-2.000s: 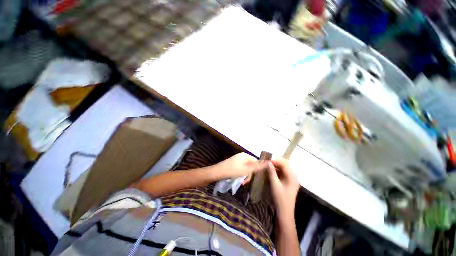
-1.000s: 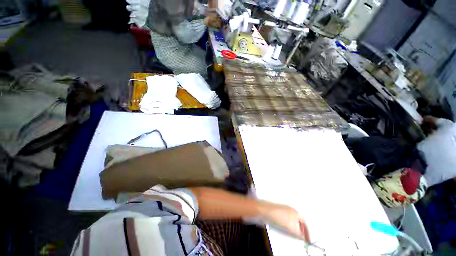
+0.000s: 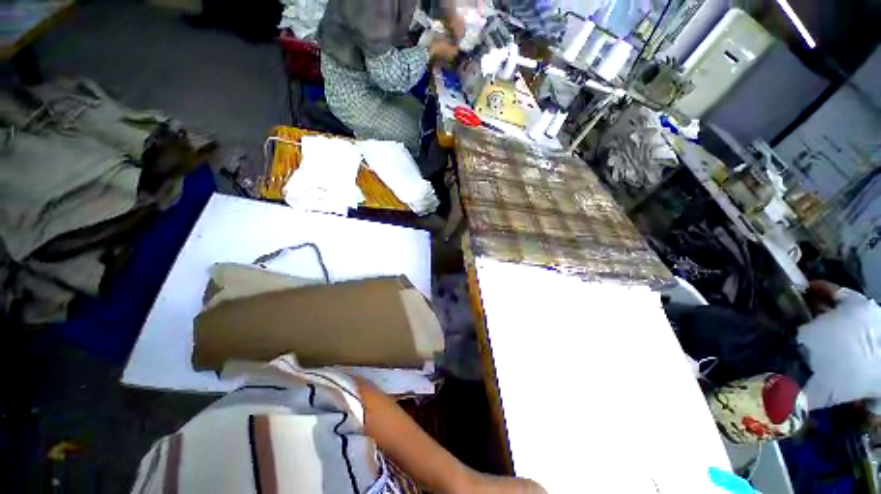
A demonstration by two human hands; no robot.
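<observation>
My left hand (image 3: pixel 517 485) is cut off by the bottom edge, over the near edge of the white table (image 3: pixel 589 367); only the wrist and a bit of the hand show, so its fingers and anything in them are hidden. My right hand is out of the picture. A folded khaki-brown cut panel (image 3: pixel 309 325) lies on the white side board (image 3: pixel 198 256) to the left, with a paler piece under it and a thin dark-edged strip (image 3: pixel 311 253) behind it.
White bundles (image 3: pixel 324 174) lie on a yellow-orange stool (image 3: pixel 280 159). Plastic-covered plaid cloth (image 3: pixel 551 203) covers the table's far part. A person (image 3: pixel 372 72) works at another machine. A floral, red-topped bundle (image 3: pixel 758 410) stands right. Khaki cloth (image 3: pixel 72 183) is heaped far left.
The view has swung from the lap and sewing machine to the left boards and far machines. My left hand has slipped down to the bottom edge; my right hand has left the picture.
</observation>
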